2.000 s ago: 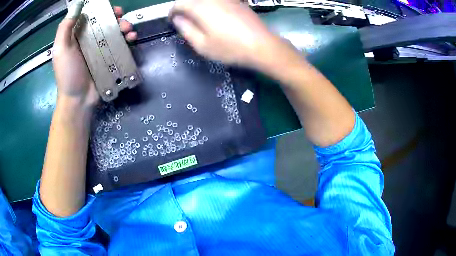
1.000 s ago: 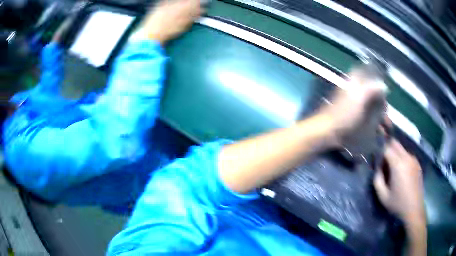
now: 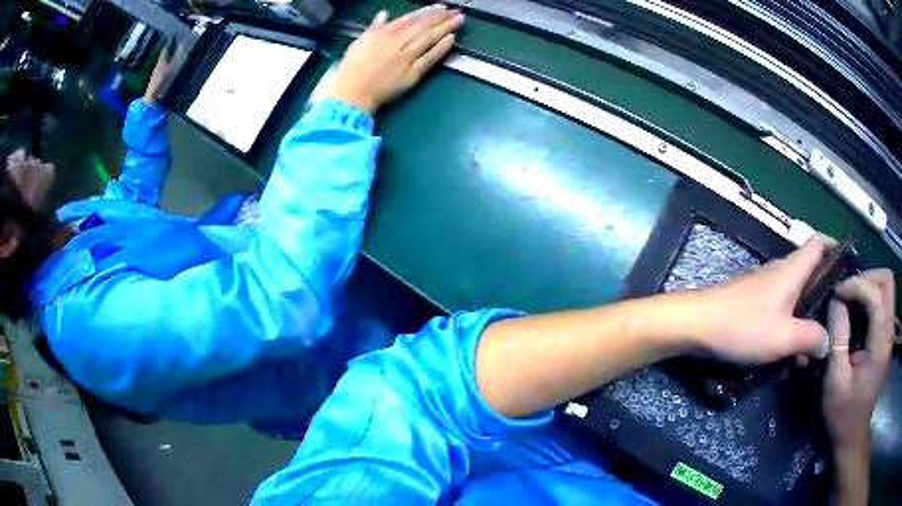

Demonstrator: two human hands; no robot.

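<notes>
My left hand (image 3: 766, 311) is at the right, shut on a dark, narrow workpiece (image 3: 826, 282), which it partly hides. My right hand (image 3: 860, 346) is at the far right edge, fingers bent beside the workpiece; whether it pinches anything cannot be told. Below them lies a black parts tray (image 3: 648, 445) with a green label. Small pale rings (image 3: 673, 410) are scattered in it, partly under my forearm. A framed section behind my left forearm holds a dense mass of small pale pieces (image 3: 707, 259).
The green bench (image 3: 445, 198) spans the middle, with a silver rail (image 3: 593, 117) behind it and conveyor rails farther back. At the left, another worker in a blue jacket (image 3: 198, 296) rests a hand on the bench beside a white sheet in a dark frame (image 3: 247, 89).
The view has swung left, bringing the other worker in. The workpiece shows its dark side instead of the grey face. My right hand has come close beside my left hand and the workpiece.
</notes>
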